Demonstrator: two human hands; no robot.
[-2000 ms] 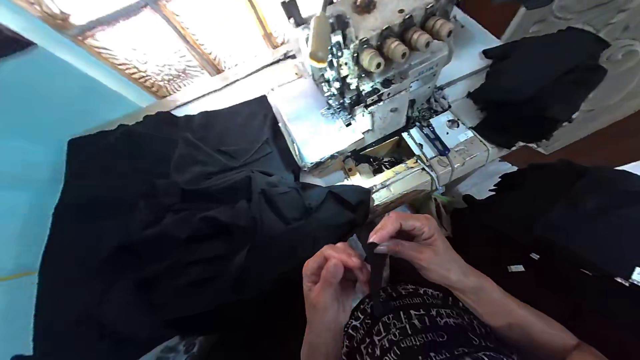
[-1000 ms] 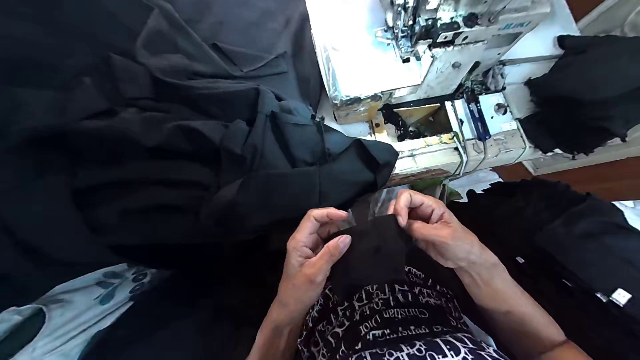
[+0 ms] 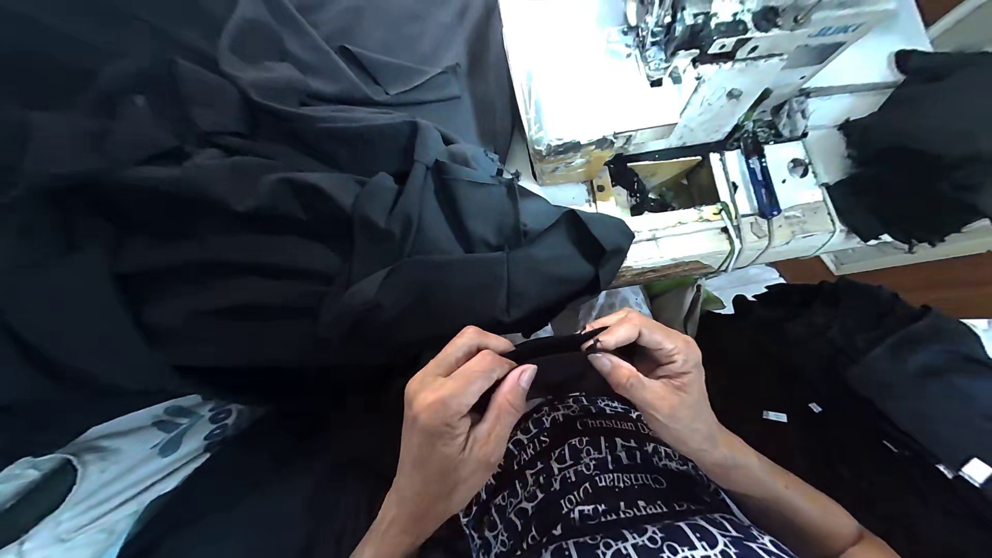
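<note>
Between my two hands a small piece of black fabric (image 3: 562, 370) is stretched above my patterned clothing. My left hand (image 3: 465, 418) pinches its left end between thumb and fingers. At its right end, the thumb and fingertips of my right hand (image 3: 659, 380) grip the upper edge, which is folded over. Just beyond and to the left lies a large heap of dark fabric (image 3: 310, 232), with one seamed end reaching near my fingers. An industrial sewing machine (image 3: 744, 46) stands above and to the right.
A screwdriver with a blue handle (image 3: 761, 182) lies beside an open compartment (image 3: 682, 186) in the machine table. Black fabric pieces (image 3: 922, 147) hang at the right. More dark cloth (image 3: 891, 372) is heaped below them. A light printed cloth (image 3: 147, 457) lies at the lower left.
The view has moved closer to the fabric heap and machine table. Both hands keep hold of the black piece, which hung narrow between them at first and is now spread sideways, its upper edge folded.
</note>
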